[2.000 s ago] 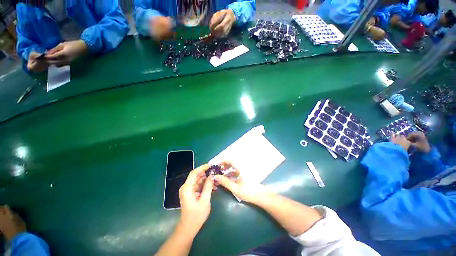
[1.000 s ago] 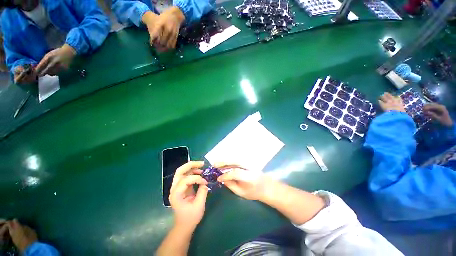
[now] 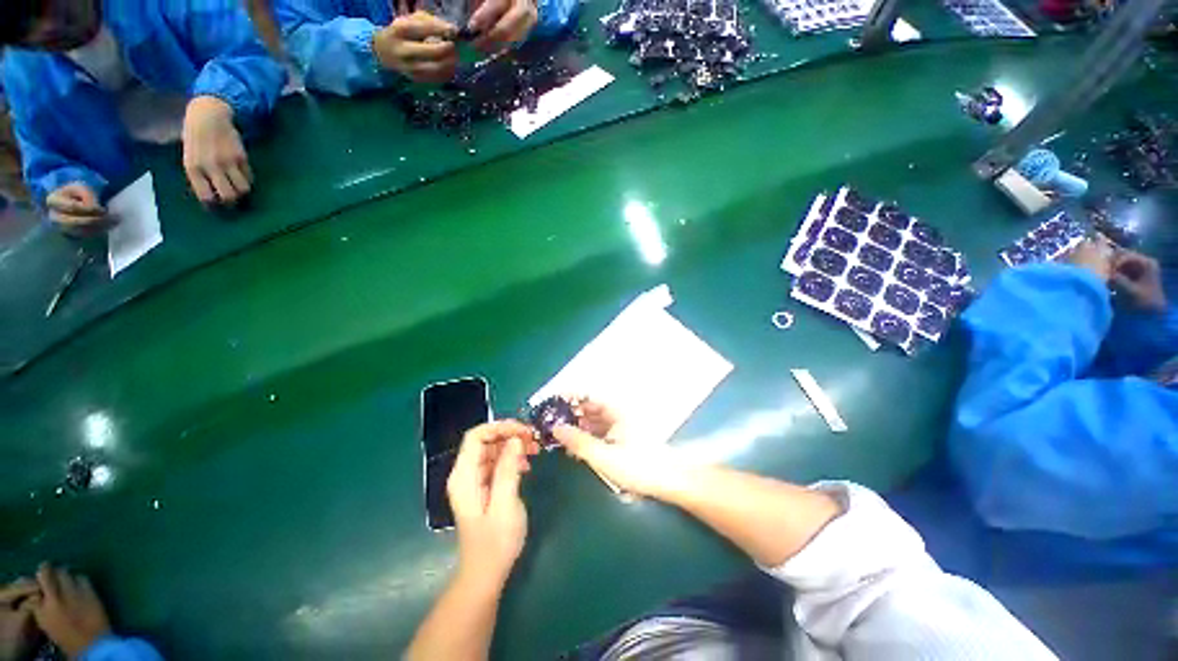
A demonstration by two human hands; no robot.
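Observation:
A small black module (image 3: 554,416) is held in fingertips over the near left edge of the white work sheet (image 3: 659,368). My right hand (image 3: 618,452) grips it from the right, with the thumb on its face. My left hand (image 3: 491,480) has its fingertips at the module's left side; thumb and fingers are bent close together. Whether the left fingers grip the module or a tiny part beside it is too small to tell. The smartphone (image 3: 456,426) lies flat, partly behind my left hand.
Carrier sheets with rows of black rounded squares (image 3: 878,271) lie to the right. A small white ring (image 3: 783,320) and a white strip (image 3: 819,400) lie near them. Workers in blue smocks sit across and at right (image 3: 1072,375). A dark cluster (image 3: 80,473) lies far left.
My hands have moved slightly up, and the module is turned in the fingers. The dark cluster has appeared at far left. Across the belt, a worker's hand has moved away from the other.

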